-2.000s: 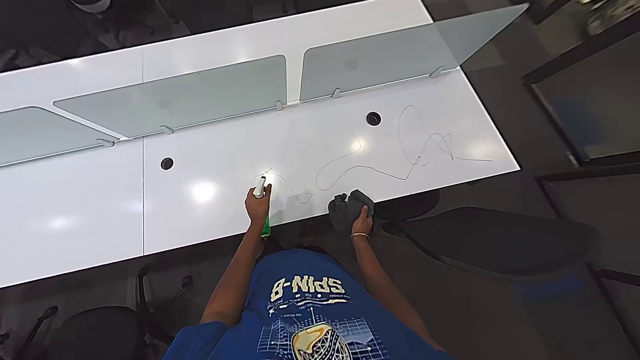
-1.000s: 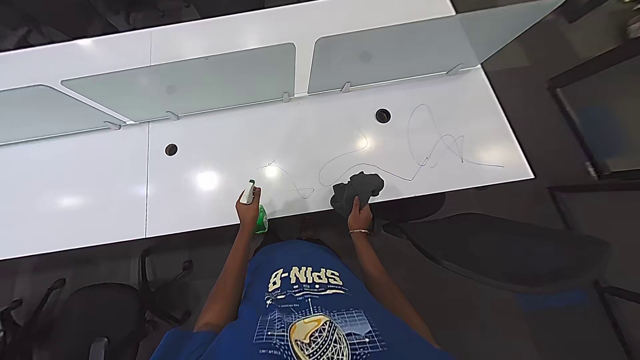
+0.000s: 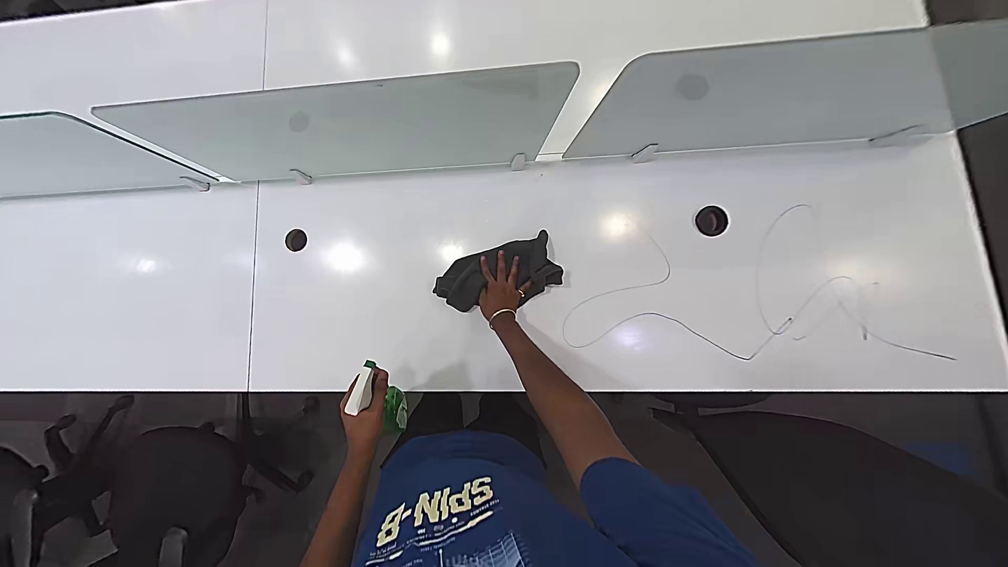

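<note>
My right hand [image 3: 502, 290] is spread flat on a bunched dark cloth [image 3: 465, 282], pressing it against the white desktop [image 3: 425, 346]. A green spray bottle with a white trigger head [image 3: 363, 391] is held in my left hand [image 3: 367, 417], just off the desk's near edge. To the right of the cloth, a thin dark scribbled line [image 3: 654, 315] winds across the white surface toward the right end.
Frosted glass dividers [image 3: 354, 126] on small clamps run along the middle of the desk. Two round cable holes, left [image 3: 296, 240] and right [image 3: 711, 221], open in the top. Black office chairs [image 3: 177, 488] stand below the near edge.
My right hand has moved from the near edge onto the desktop with the cloth, now spread flat on it. The squiggle seen left of the cloth earlier no longer shows. The view has shifted closer.
</note>
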